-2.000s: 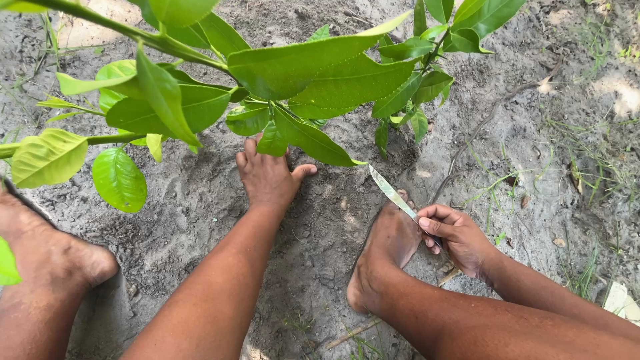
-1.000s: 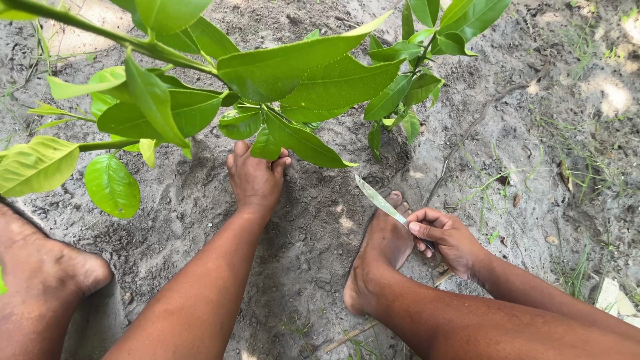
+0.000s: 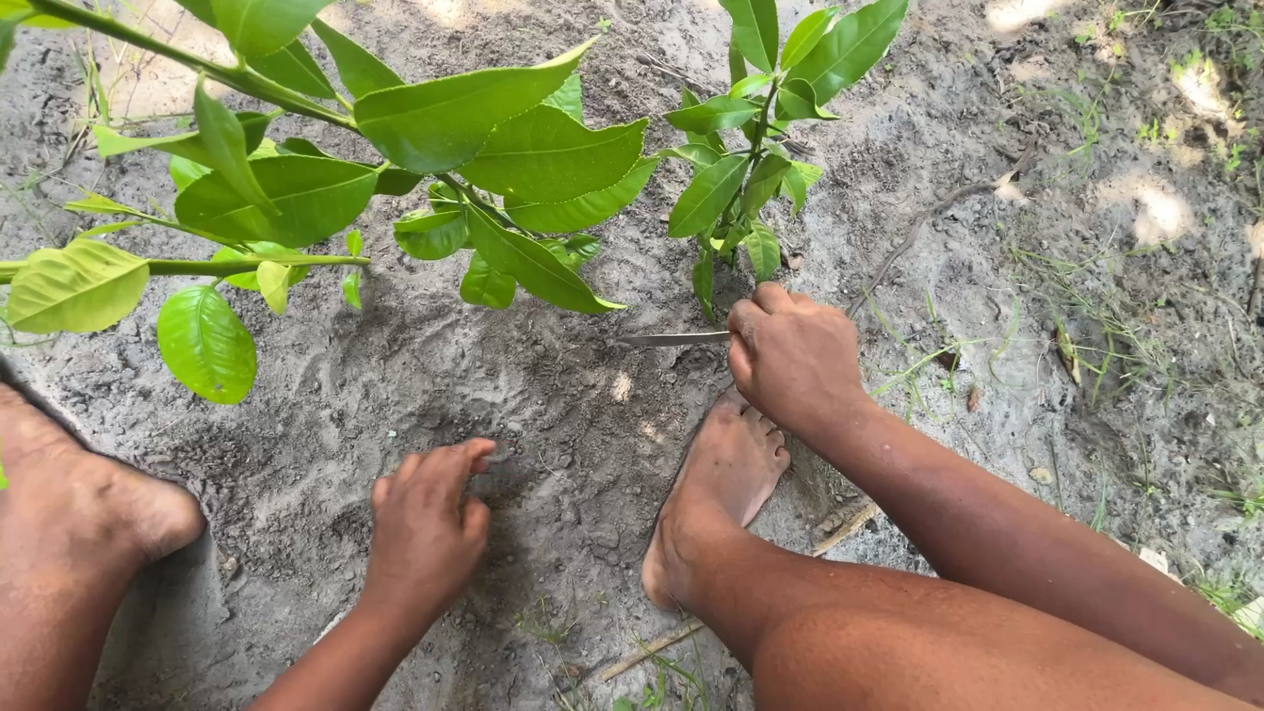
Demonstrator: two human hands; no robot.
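Observation:
My right hand [image 3: 798,357] is closed around the handle of a knife, and the knife's blade [image 3: 676,339] points left, low over the soil. Just above that hand stands a small leafy plant [image 3: 755,148]; its base is partly hidden behind the fingers. My left hand [image 3: 430,518] is over the grey soil [image 3: 583,474] at lower centre, fingers partly curled and apart, with nothing seen in it. Leafy green branches [image 3: 296,99] reach in from the upper left, above the left hand and apart from it.
My bare right foot [image 3: 716,479] rests on the soil below the knife hand, and my other foot [image 3: 109,504] is at the left. A dry stick [image 3: 657,647] lies near the bottom. A thin root or twig [image 3: 918,227] and sparse grass [image 3: 1106,316] are at the right.
My right hand has moved up from beside the foot to the small plant's base, with the knife in it. My left hand has come back from under the branch leaves, toward my body.

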